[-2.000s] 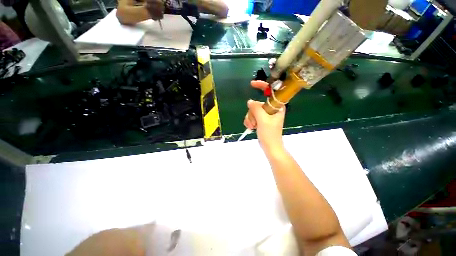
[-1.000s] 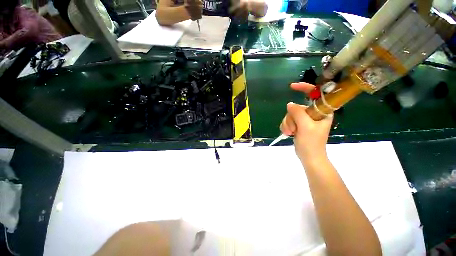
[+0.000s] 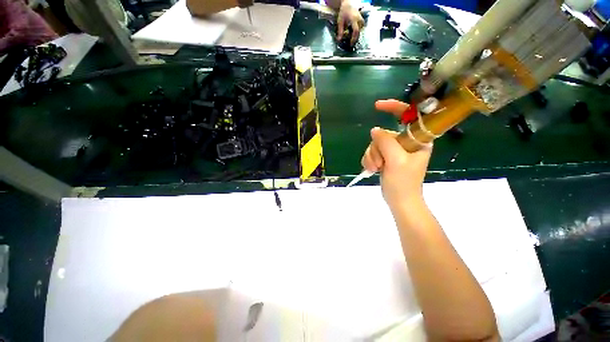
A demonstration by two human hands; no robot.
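Note:
My right hand (image 3: 399,157) is wrapped around the amber tube of the glue dispensing gun (image 3: 445,117), right of centre. Its thumb or a finger sticks out near the red button. The gun's pale nozzle (image 3: 361,178) points down-left over the far edge of the white paper sheet (image 3: 200,254). A pale thick body and a clear-wrapped part rise to the upper right. My left hand is not in view; a bare, blurred part of an arm shows at the bottom left edge. No unit is in my right hand.
A tangled pile of black units (image 3: 231,127) lies beyond the paper, left of the striped divider (image 3: 308,120). A cable plug (image 3: 277,200) hangs onto the paper. Black units (image 3: 522,125) lie scattered right. Another person's hand (image 3: 350,21) is at the far bench; a metal post (image 3: 33,177) stands left.
The camera view has shifted, first moving the scene right, then slightly left and up. The other person's hand now touches a dark item on the far bench. My right hand still holds the gun.

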